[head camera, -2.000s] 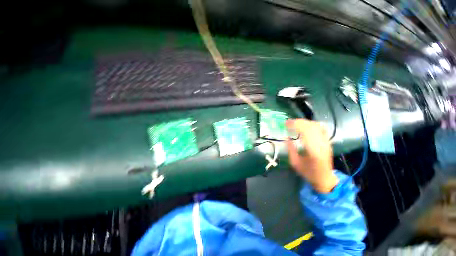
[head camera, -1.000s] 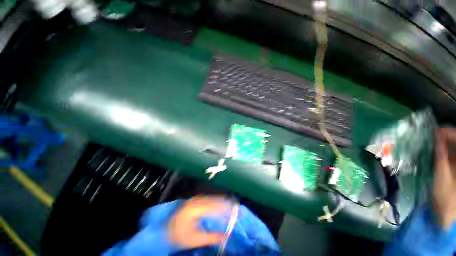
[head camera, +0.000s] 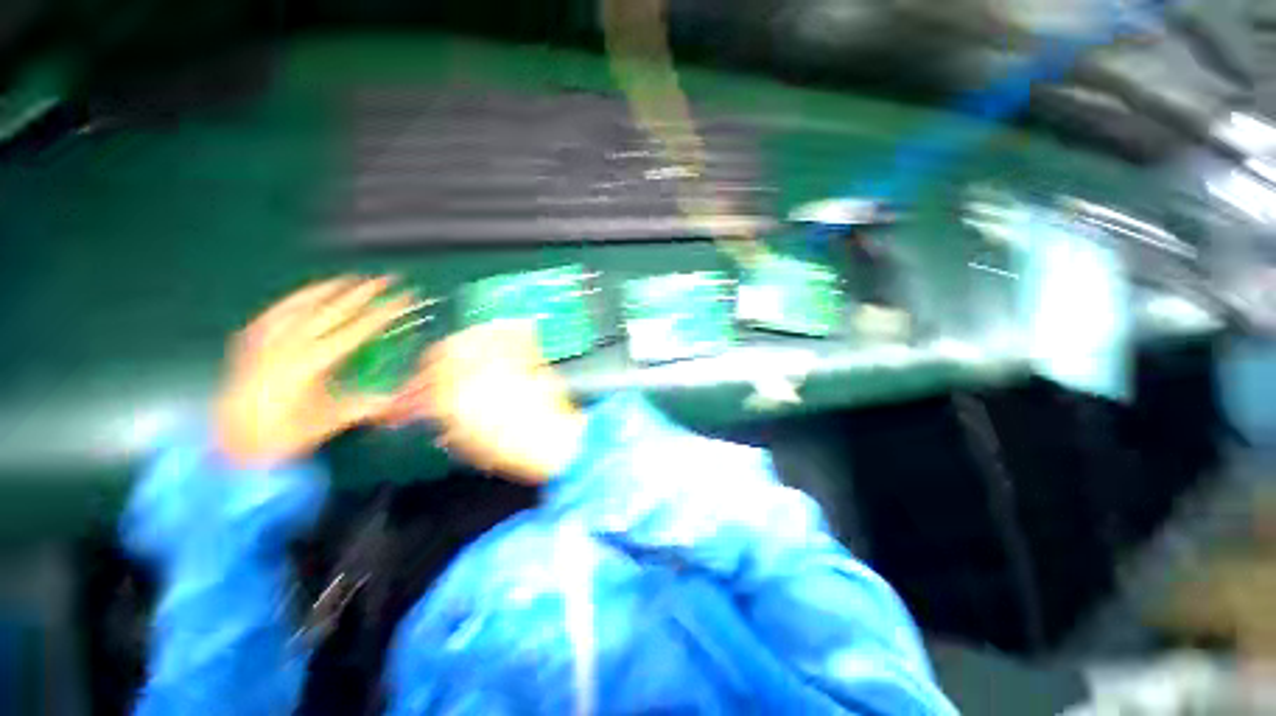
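Observation:
The view is blurred. My left hand (head camera: 301, 371) is at the left of the bench, its fingers and thumb around a green circuit board (head camera: 388, 353). My right hand (head camera: 501, 399) is right beside that board, its fingertips close to my left thumb; whether it also grips the board is unclear. Three more green boards lie in a row to the right: one (head camera: 539, 305) just behind my right hand, a middle one (head camera: 679, 316) and a right one (head camera: 791, 295). Dark cable is faintly visible between boards.
A dark keyboard (head camera: 532, 161) lies behind the boards, with a yellow cable (head camera: 658, 105) hanging over it. A black-and-white scanner (head camera: 854, 231) is right of it. A blue cable (head camera: 966, 133) and pale sheet (head camera: 1078, 301) are farther right. A white cross (head camera: 774, 381) marks the bench edge.
The view has swung back rightward. My right hand has moved from the far right to the left end of the row. My left hand has come up from my lap to a fourth board there.

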